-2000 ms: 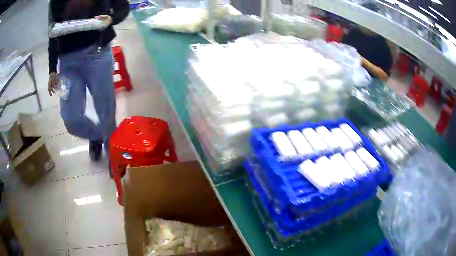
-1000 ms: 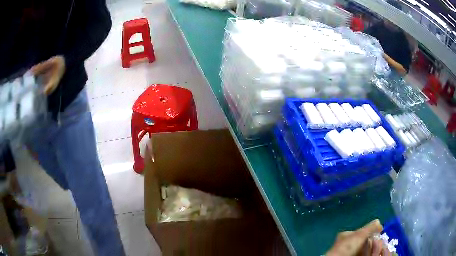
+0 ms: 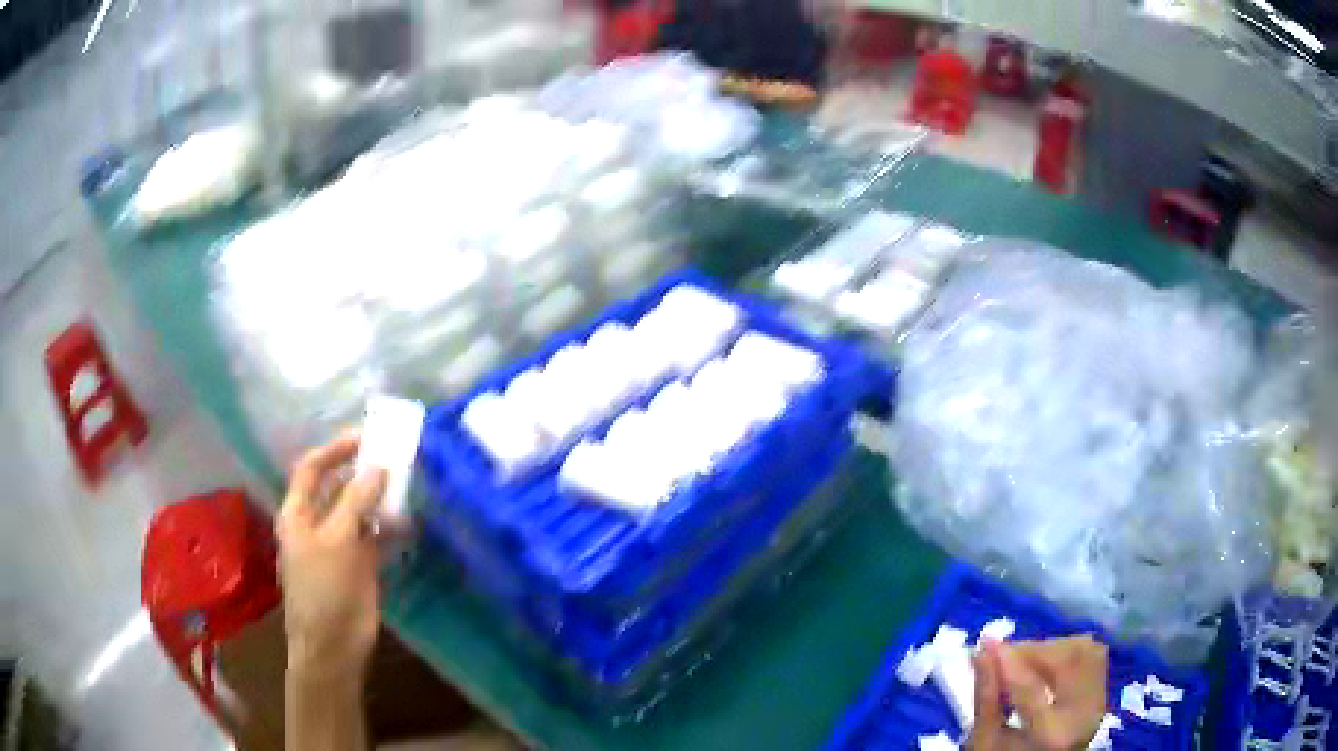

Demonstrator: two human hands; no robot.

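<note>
My left hand (image 3: 335, 514) holds a white housing (image 3: 390, 440) upright between thumb and fingers, beside the left side of the blue tray stack. The top blue tray (image 3: 528, 536) holds two rows of white housings (image 3: 624, 455). My right hand (image 3: 1045, 690) is at the lower right over another blue tray (image 3: 895, 704) with loose small white pieces (image 3: 1152, 697). Its fingers are pinched at a white piece; blur hides whether they grip it.
Stacked clear trays of white units (image 3: 396, 250) stand behind the blue stack. A large clear bag (image 3: 1079, 426) lies at right. A smaller filled clear tray (image 3: 866, 272) is behind. A red stool (image 3: 213, 565) and a cardboard box (image 3: 418, 697) are at lower left.
The view has swung right. My left hand has come into view with a white housing. The lower right blue tray shows more fully, with my right hand over it. The walking person has left the view.
</note>
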